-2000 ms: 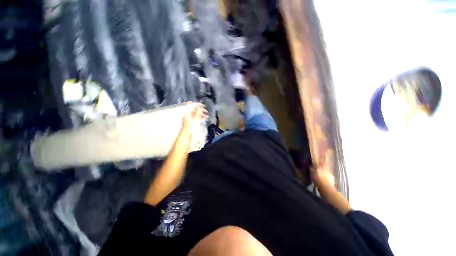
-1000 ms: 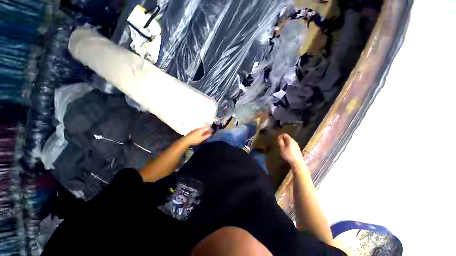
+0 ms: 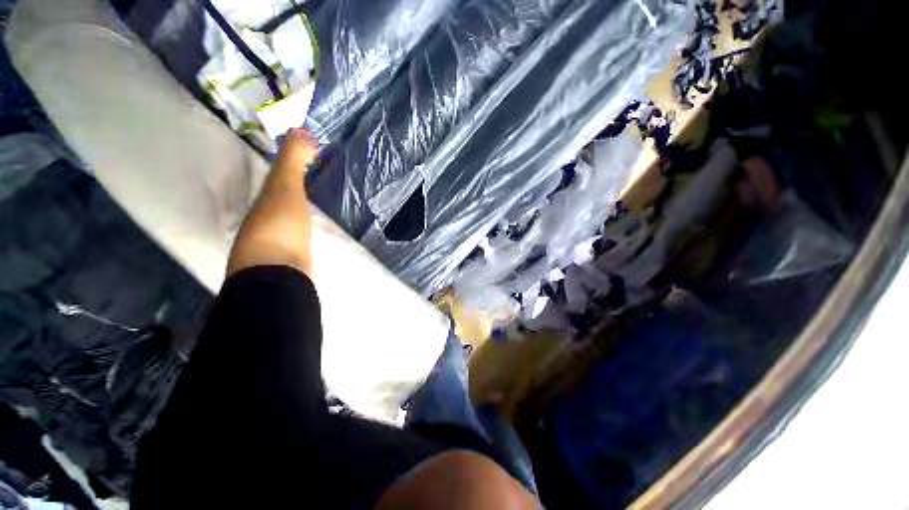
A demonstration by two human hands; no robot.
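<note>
My left hand point(image 3: 297, 151) reaches forward over the thick pale fabric roll point(image 3: 369, 309). It is at the roll's far side, by a white package with yellow edges and a black strap point(image 3: 269, 75). Its fingers are small and blurred, so I cannot tell whether they hold anything. Fabric rolls in shiny clear plastic point(image 3: 478, 129) lie just beyond the hand, with a small dark opening in the wrap. My right hand is not in view.
Dark tied cloth bundles point(image 3: 70, 269) lie at the left. Dark and pale offcuts point(image 3: 598, 269) cover the floor. A dark blue thing point(image 3: 638, 388) lies beside the curved table edge point(image 3: 787, 398), with the white lay point(image 3: 847, 428) beyond.
The view has moved closer to the rolls. My left hand has moved forward from the pale roll's near end across it. My right hand and the blue-rimmed pan have left the picture.
</note>
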